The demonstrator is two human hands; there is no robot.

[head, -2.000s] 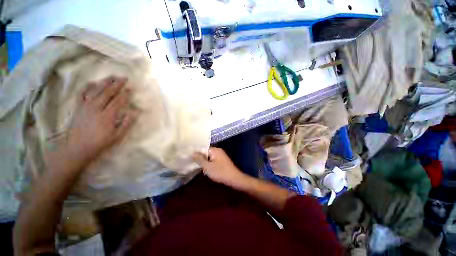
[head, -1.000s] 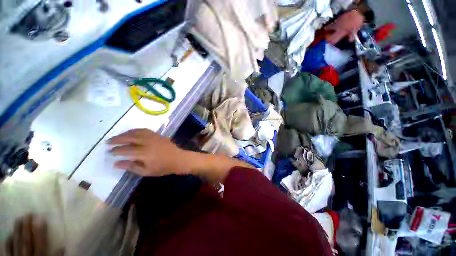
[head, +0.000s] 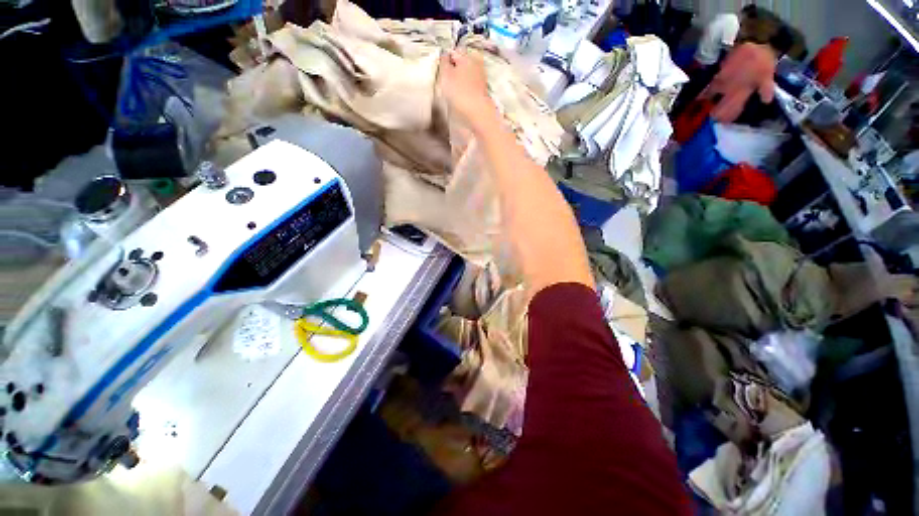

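Observation:
My right hand (head: pixel 465 81) is at the top of a heap of beige cloth (head: pixel 353 76) beyond the machine's right end. Its fingers touch or grip the cloth; the grip itself is too blurred to tell. My left hand is not in view. The white sewing machine head (head: pixel 191 247) with a blue stripe lies at the left. A beige panel (head: pixel 121 496) shows at the bottom left edge, on the table near the needle area. Scissors (head: pixel 333 330) with one yellow and one green loop lie on the table below the machine's dark panel.
A paper label (head: pixel 257 333) lies beside the scissors. A phone-like flat object (head: pixel 408 236) lies at the table's right end. Beige pieces (head: pixel 489 353) hang and lie below the table edge. Green and olive cloth heaps (head: pixel 741 267) and white cloth (head: pixel 630 116) are on the right. People (head: pixel 746 76) are far behind.
The view has turned right. My right hand has moved from the front panel, over the table edge, out to the far cloth heap. My left hand has gone out of view.

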